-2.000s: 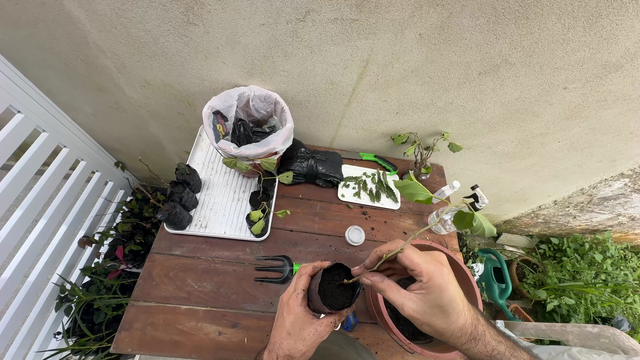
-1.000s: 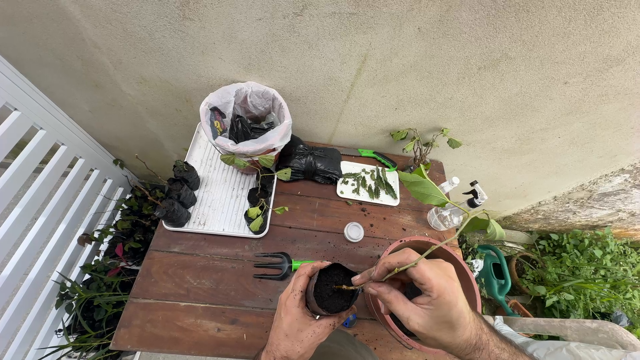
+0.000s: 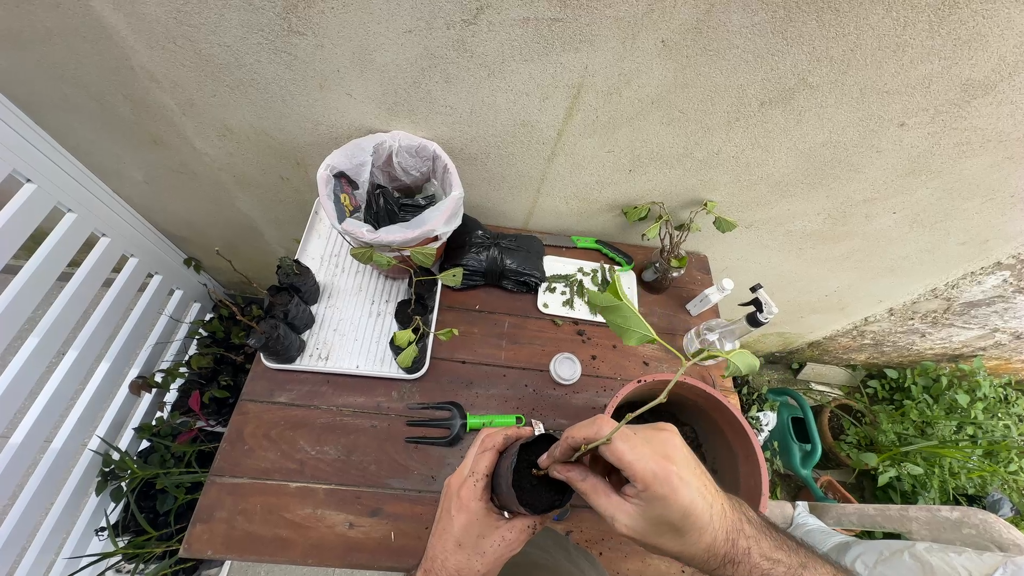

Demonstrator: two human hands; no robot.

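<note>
Dark soil fills a black plastic nursery bag [image 3: 512, 480], and my left hand [image 3: 478, 504] is wrapped around its side. Between the thumb and fingers of my right hand [image 3: 640, 484] is a leafy stem cutting [image 3: 658, 396]. Its lower end touches the soil at the bag's mouth, and its leaves lean up and to the right. A hand fork with a green handle [image 3: 464, 422] lies on the wooden table just beyond my left hand. The terracotta-coloured pot [image 3: 748, 452], partly covered by my right hand, has soil inside.
A white ribbed tray [image 3: 344, 366] bears planted black bags and a bag-lined bucket [image 3: 392, 192]. Behind lie a black plastic bundle [image 3: 496, 260], a pruning saw [image 3: 600, 246] and a small white tray with leaves [image 3: 588, 308]. A spray bottle [image 3: 720, 332], a white bottle [image 3: 709, 296] and a round lid [image 3: 565, 368] stand nearby.
The cutting's lower end, above the bag's right rim two seconds ago, has moved left and down to the soil, along with my right hand. My left hand still holds the bag.
</note>
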